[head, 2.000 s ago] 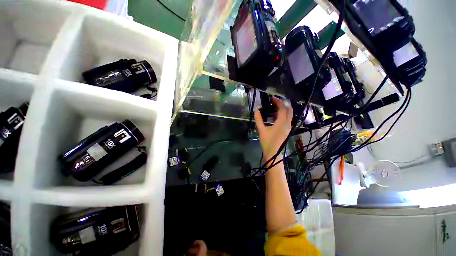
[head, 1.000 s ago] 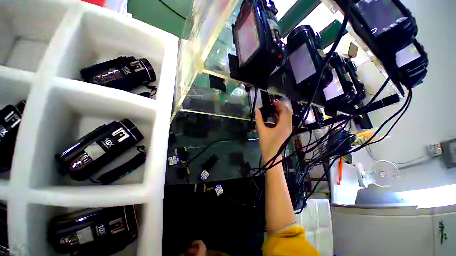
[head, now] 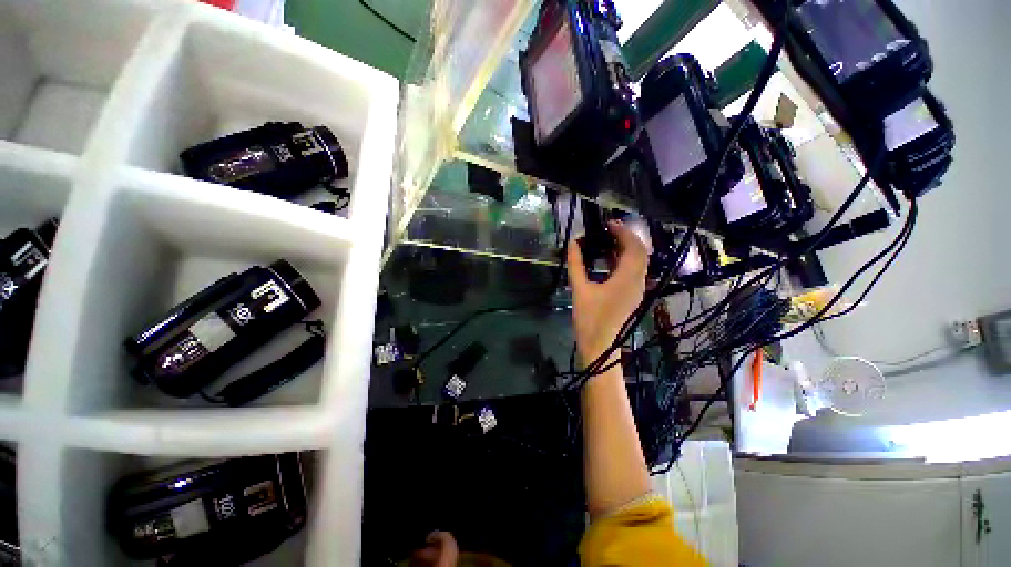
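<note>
My right hand (head: 609,290), with a yellow sleeve, reaches up to the lower shelf of the clear rack (head: 504,151). Its thumb and fingers are around a black camcorder (head: 596,235) there, mostly hidden by the hand and the shelf above. Black cables (head: 693,238) hang beside and across the wrist. Above it a camcorder (head: 579,94) with its screen open and a red light stands on the rack, with more camcorders (head: 676,138) beside it. My left hand (head: 437,550) is cut off at the bottom edge; only some fingers show.
A white divided tray (head: 353,266) at the left holds black camcorders (head: 227,329) in its cells. Small black modules with white code labels (head: 456,385) lie on the glass below the rack. A cable tangle (head: 745,323), an orange pen (head: 756,379) and a small fan (head: 851,387) are at the right.
The view has shifted very slightly. My right hand stays at the same place on the rack, with almost no visible movement.
</note>
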